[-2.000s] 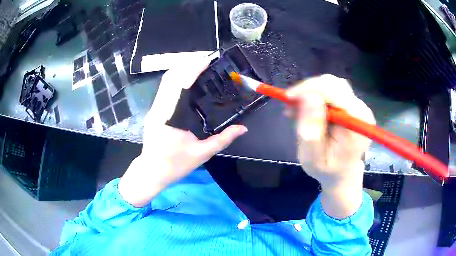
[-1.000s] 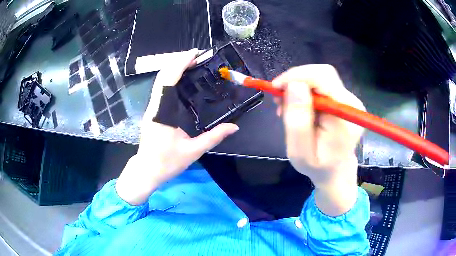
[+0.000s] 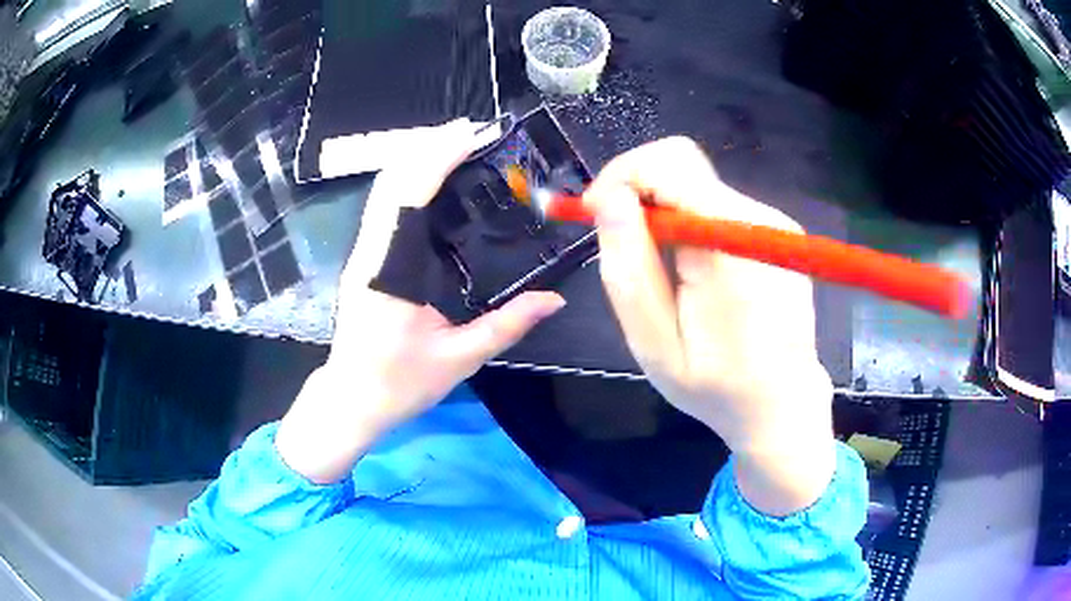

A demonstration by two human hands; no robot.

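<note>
My left hand (image 3: 405, 340) holds a black plastic housing (image 3: 499, 241) tilted over the bench, its ribbed inside facing up, thumb along the near side and fingers at the far left edge. A dark patch lies at the left palm. My right hand (image 3: 705, 270) grips a brush (image 3: 810, 252) with a long red-orange handle. Its yellow-orange bristles are over the inside of the housing; the brush is slightly blurred and contact is hard to tell. A translucent grease cup (image 3: 565, 52) with whitish contents stands beyond the housing, with wet specks beside it.
A black sheet with a white strip (image 3: 388, 150) lies left of the cup. A loose black frame part (image 3: 82, 238) lies at far left. Tall black ribbed piles (image 3: 928, 106) stand at right. A black flat case (image 3: 1025, 299) is at far right. Dark crates (image 3: 153, 393) are below the bench.
My right hand has moved left towards the housing and the brush handle has swung, its end now further left. The bristles have shifted slightly left within the housing. Both hands keep their grips.
</note>
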